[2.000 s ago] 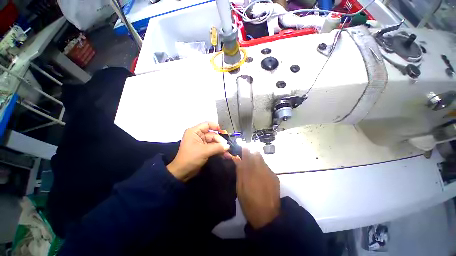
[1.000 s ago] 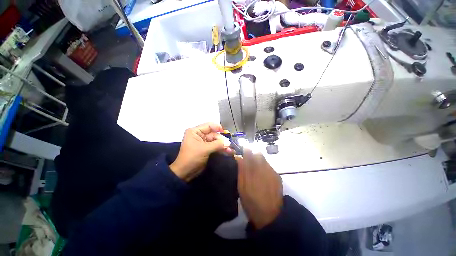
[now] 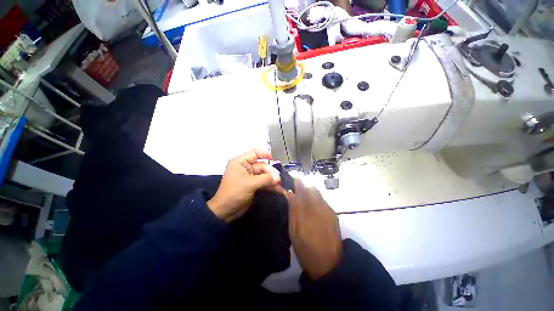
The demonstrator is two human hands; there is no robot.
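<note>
The black garment piece [image 3: 130, 164] lies in a large heap left of the needle and over my lap. My left hand [image 3: 243, 185] pinches a narrow dark edge of it near the needle, with a small pale speck at the fingertips. My right hand [image 3: 314, 228] is blurred, its fingertips at the same edge beside the bright lamp spot; the glare hides its exact grip. The presser foot area is mostly hidden by glare and the pale upright guard [image 3: 304, 130]. The white sewing machine head [image 3: 401, 91] stands just beyond my hands.
A yellow ring [image 3: 283, 87] circles the grey post. A white bin [image 3: 212, 39] with clear bags and a red tray [image 3: 346, 47] with cones stand behind. A green basket [image 3: 64, 297] is at floor left. A packet with dark bits [image 3: 463, 290] lies below the table at right.
The orange-yellow and blue bits seen at my left fingertips before are less visible. Both hands stay almost in place; the view has shifted slightly.
</note>
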